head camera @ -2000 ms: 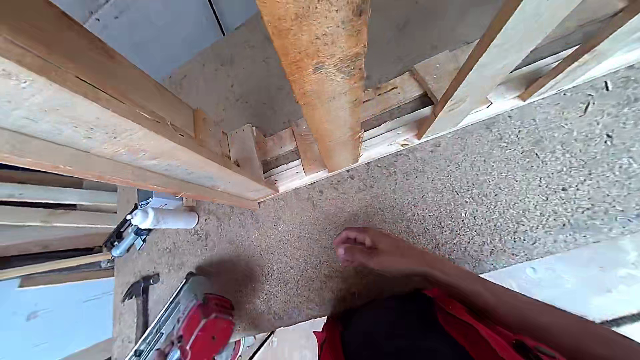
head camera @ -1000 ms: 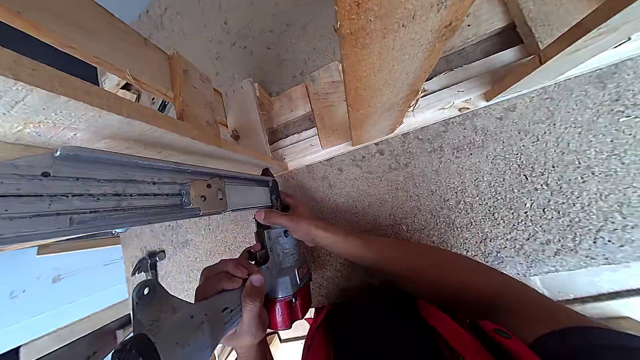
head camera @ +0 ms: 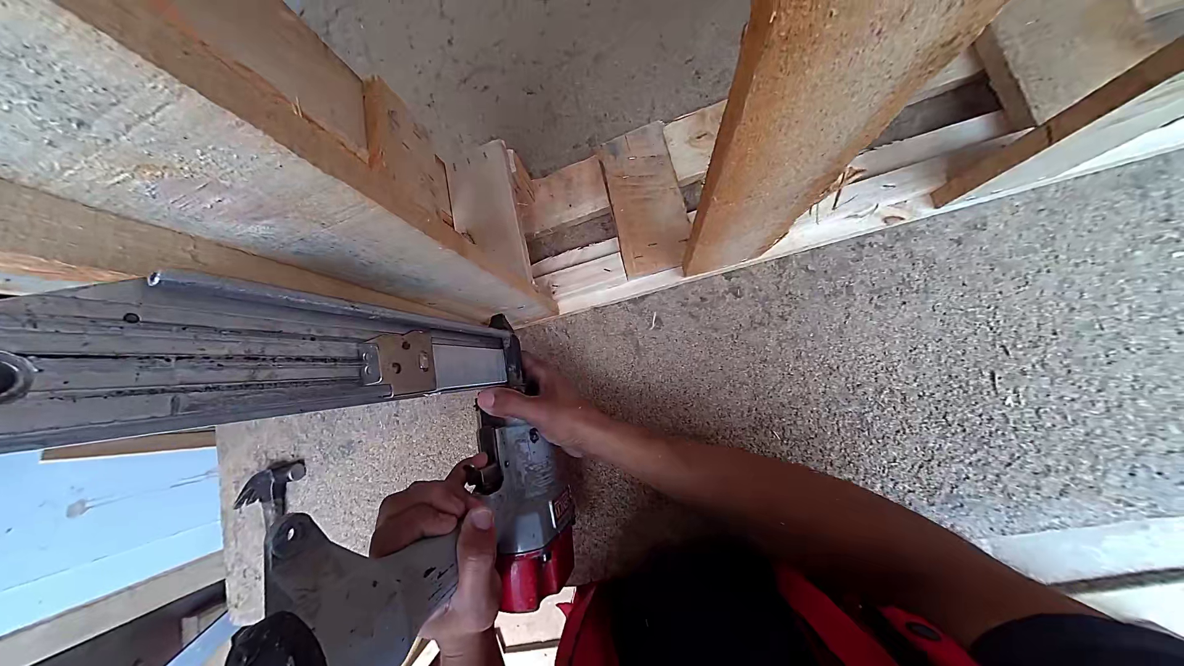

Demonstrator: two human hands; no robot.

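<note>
A pneumatic nail gun (head camera: 527,481) with a grey metal body and a red cap lies across my view, its long nail magazine (head camera: 277,356) stretching to the left edge. My left hand (head camera: 444,536) is wrapped round the grey handle near the trigger. My right hand (head camera: 546,407) grips the nose end, thumb on top, where the magazine meets the head. The nose is close to the foot of an upright wooden board (head camera: 305,185); whether they touch cannot be told.
A claw hammer (head camera: 270,486) lies on the speckled surface (head camera: 888,370) at the left, partly behind the nail gun. Beyond the hands runs a wooden frame of short blocks and slats (head camera: 647,199), with a thick timber (head camera: 814,120) rising from it. Light blue panels (head camera: 111,518) are at lower left.
Two seconds ago the red-capped tool was at the lower left and my right hand was off it; now both hands hold it near the frame. Since one second ago the grip looks much the same.
</note>
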